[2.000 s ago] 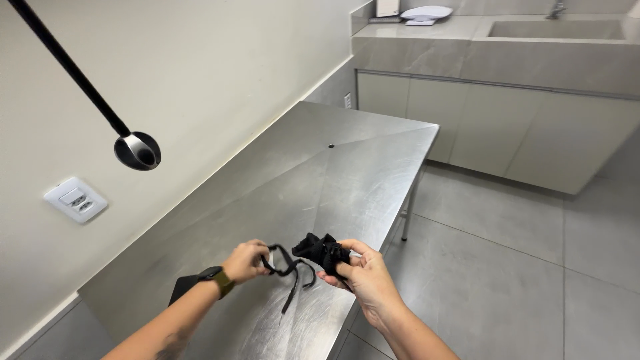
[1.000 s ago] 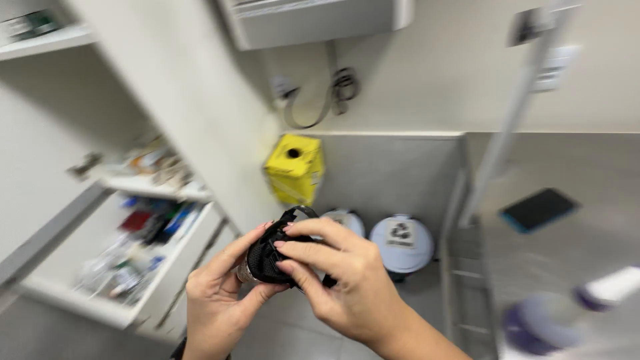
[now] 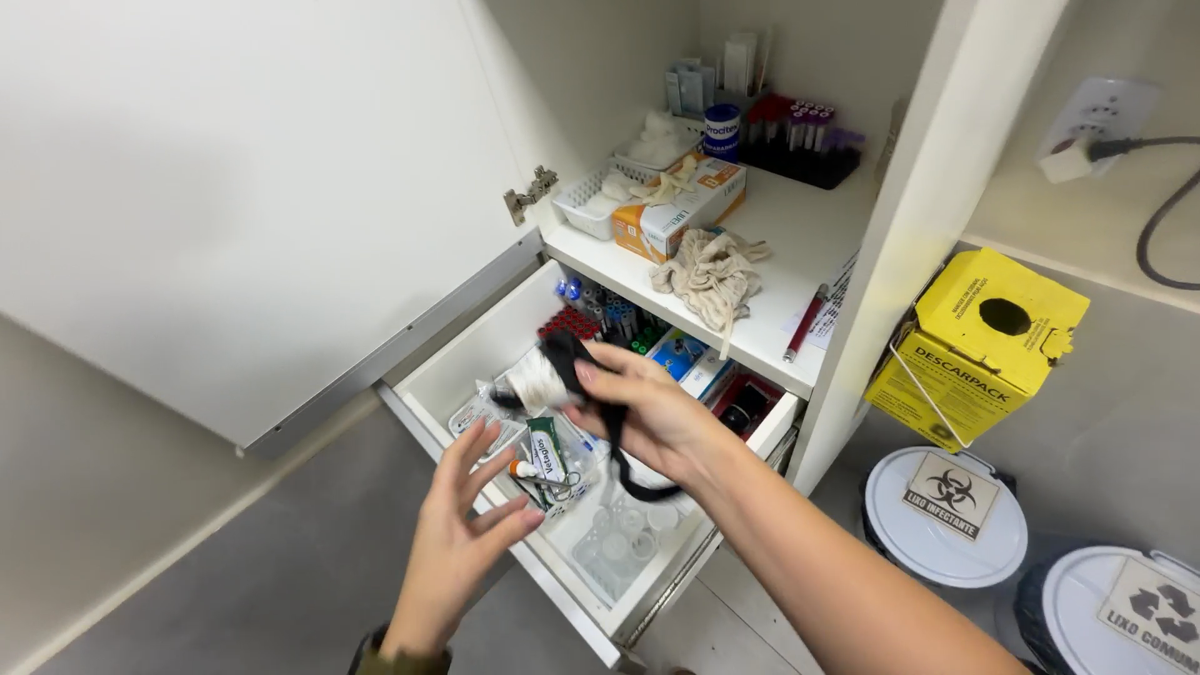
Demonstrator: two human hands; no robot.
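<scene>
Over the open white drawer (image 3: 712, 553), my right hand (image 3: 647, 403) grips a black fabric strap bundle (image 3: 572, 361) together with a roll of white material (image 3: 536, 380); a strap end hangs below the palm. My left hand (image 3: 473, 525) is held lower and to the left, its fingers apart, holding nothing. In the drawer lie red-capped tubes (image 3: 569, 324), a green and white Vetaglos tube (image 3: 546, 448), scissors (image 3: 562, 483), packaged supplies and clear plastic cups (image 3: 628, 539).
Above the drawer, a shelf holds a glove box (image 3: 680, 211), crumpled beige cloth (image 3: 712, 277), a red pen (image 3: 806, 323) and cotton in a basket (image 3: 595, 202). A cabinet door (image 3: 253, 187) stands open at left. At right are a yellow sharps box (image 3: 975, 347) and lidded bins (image 3: 945, 520).
The view has swung from the steel table to the drawer. A second ago both hands were on the black bundle; now my left hand is off it, and white material shows in my right hand.
</scene>
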